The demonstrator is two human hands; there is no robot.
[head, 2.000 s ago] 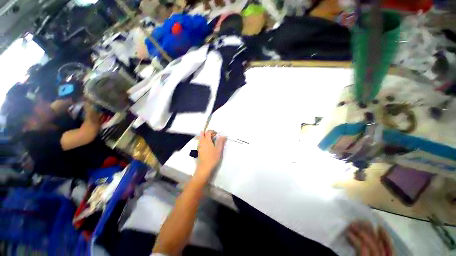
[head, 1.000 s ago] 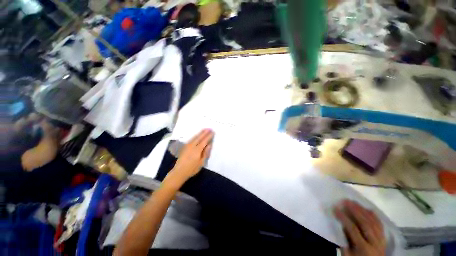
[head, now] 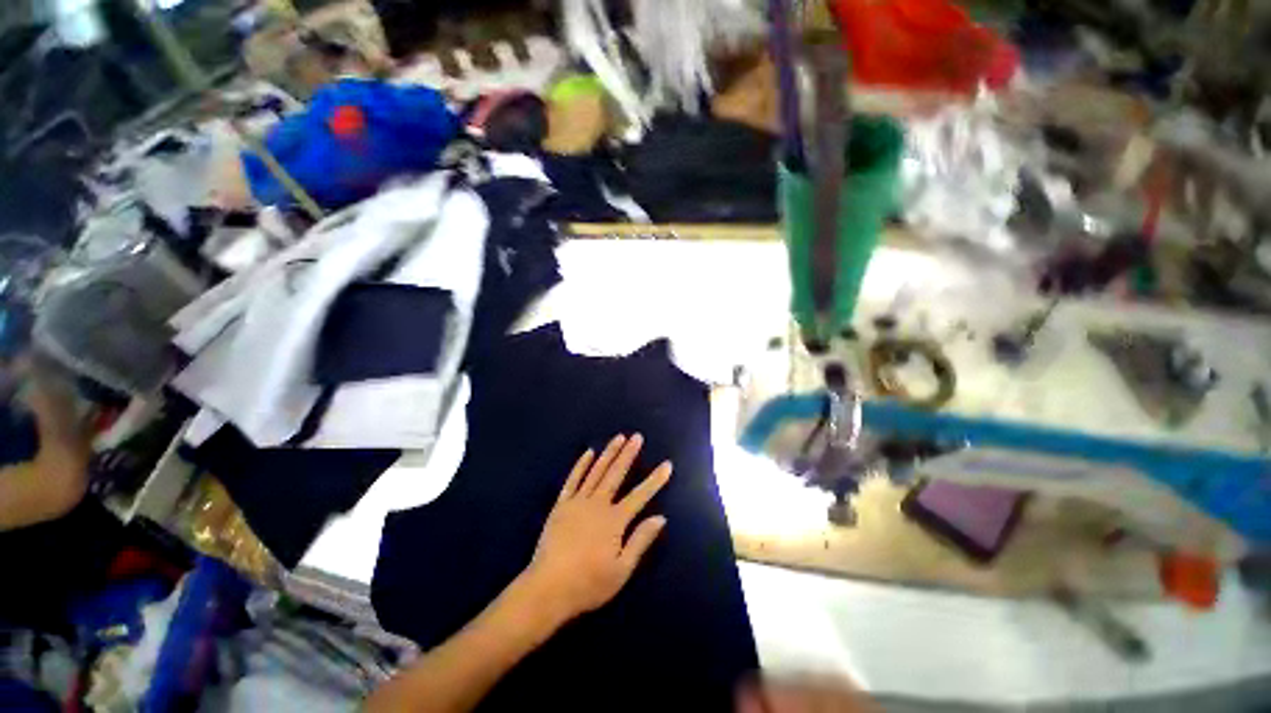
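Observation:
A navy garment panel [head: 558, 404] lies spread on the white table left of the needle area, with a notched, curved far edge. My left hand [head: 599, 536] lies on it, palm down with fingers spread, holding nothing. My right hand [head: 806, 695] is cut off by the bottom edge at the panel's near right corner; its fingers and any grip are not visible. The sewing machine head [head: 1004, 439], with a blue stripe, is at the right. The presser foot area [head: 841, 504] is blurred.
A stack of grey and navy pieces [head: 258, 369] lies at the left. A green cone [head: 843, 230] stands above the head. A purple-faced dark object [head: 969, 513], thread snips [head: 1108, 624] and an orange-red object [head: 1190, 578] are at the right. Another worker's arm [head: 49, 446] shows at far left.
The light grey cloth surface under my hands has given way to the navy panel, now spread flat. My left hand has moved right and down onto it. My right hand has moved down-left, mostly out of view.

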